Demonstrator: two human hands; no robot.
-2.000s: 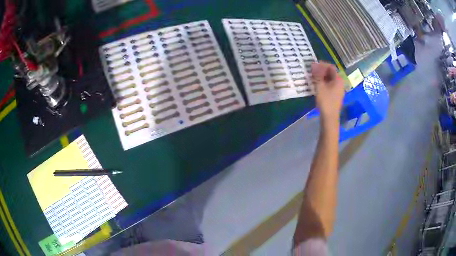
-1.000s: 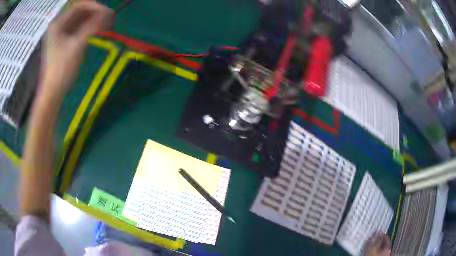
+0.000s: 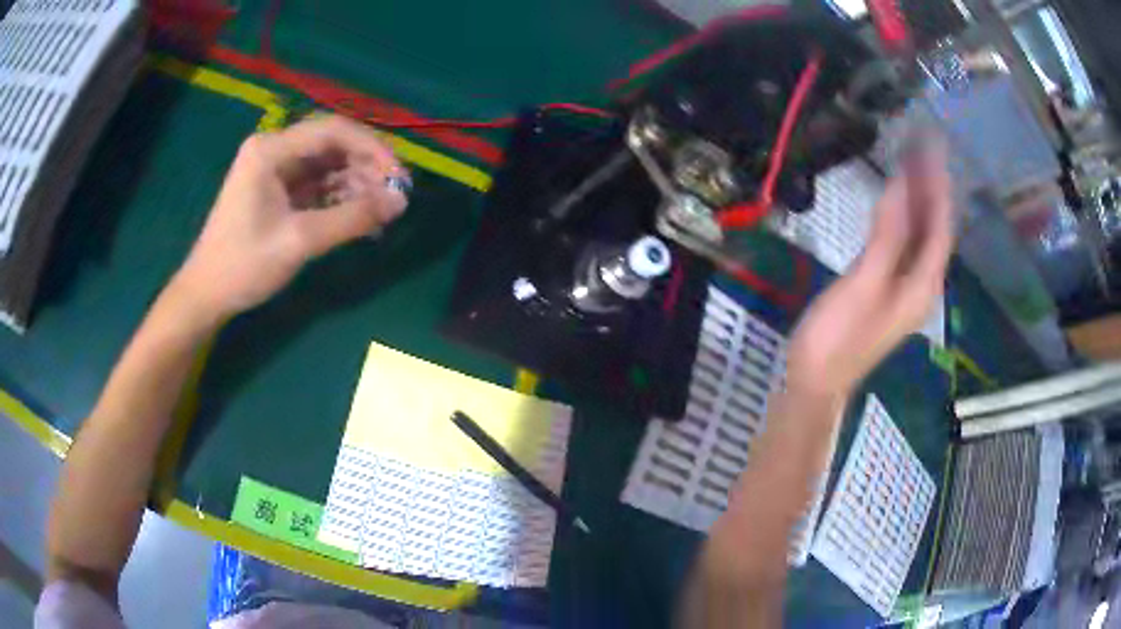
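My left hand [image 3: 289, 215] is left of the fixture, above the green mat. Its thumb and index finger pinch a small part [image 3: 396, 184], mostly hidden by the fingertips. The black test fixture [image 3: 492, 277] stands in the middle. Its clamp linkage is raised, and the silver nest with a white, dark-centred top [image 3: 648, 257] is uncovered. I cannot see whether a part lies on it. My right hand [image 3: 879, 264] is raised at the fixture's right side, fingers extended and blurred, with nothing visible in it. Part of a red grip [image 3: 890, 20] shows above it.
A white parts tray [image 3: 701, 449] lies right of the fixture, partly behind my right forearm, with a smaller-looking tray [image 3: 875, 510] beyond. Tray stacks stand at far left [image 3: 55, 148] and far right [image 3: 993, 510]. A record sheet [image 3: 430, 522] with a pen [image 3: 504, 457] lies in front. Red wire [image 3: 467, 123] crosses the mat.
My left hand has moved right from the left tray stack towards the fixture. My right hand has risen from the far-right tray to the fixture. The clamp has opened and the red grip has moved up and back.
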